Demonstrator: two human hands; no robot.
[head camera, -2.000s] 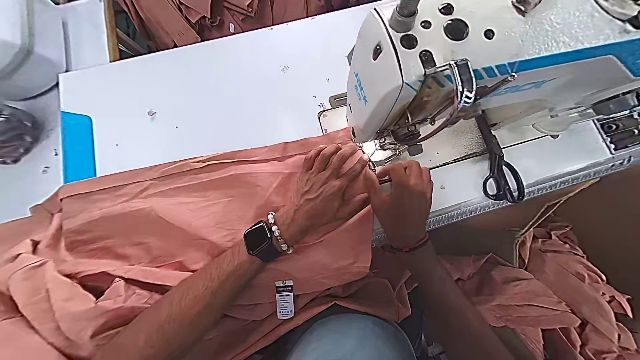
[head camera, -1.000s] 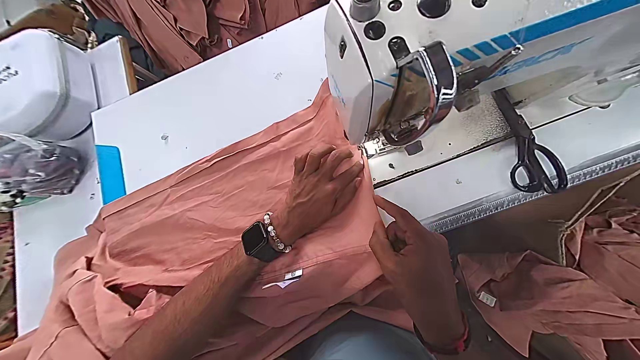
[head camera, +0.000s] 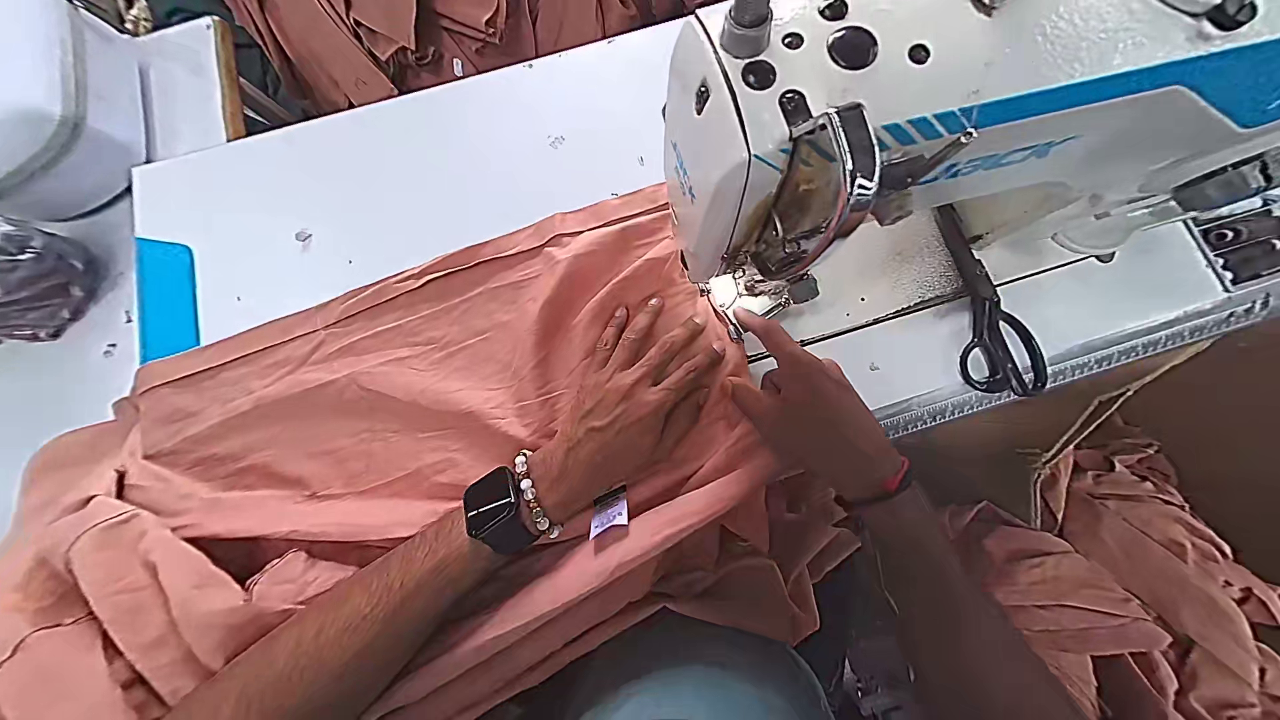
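A salmon-pink cloth garment (head camera: 430, 350) lies across the white sewing table, its right edge at the presser foot (head camera: 735, 295) of a Jack sewing machine (head camera: 710, 150). My left hand (head camera: 635, 390) rests flat on the cloth with its fingers spread, left of the foot. On its wrist are a black smartwatch (head camera: 495, 508) and a bead bracelet. My right hand (head camera: 805, 405) is at the cloth's right edge, index finger pointing up to the foot, thumb near the fabric; whether it pinches cloth is unclear. A small white label (head camera: 609, 512) with writing shows beside my left wrist.
Black scissors (head camera: 985, 320) lie on the machine bed at the right, near a measuring tape (head camera: 1090, 375) along the table edge. More pink cloth (head camera: 1120, 570) is heaped at the lower right and behind the table. A white container (head camera: 65, 110) and a plastic-wrapped item (head camera: 45, 280) are at the left.
My right hand has moved up to the presser foot from lower along the cloth's edge, with its index finger now extended. My left hand stays flat on the cloth. The view has shifted.
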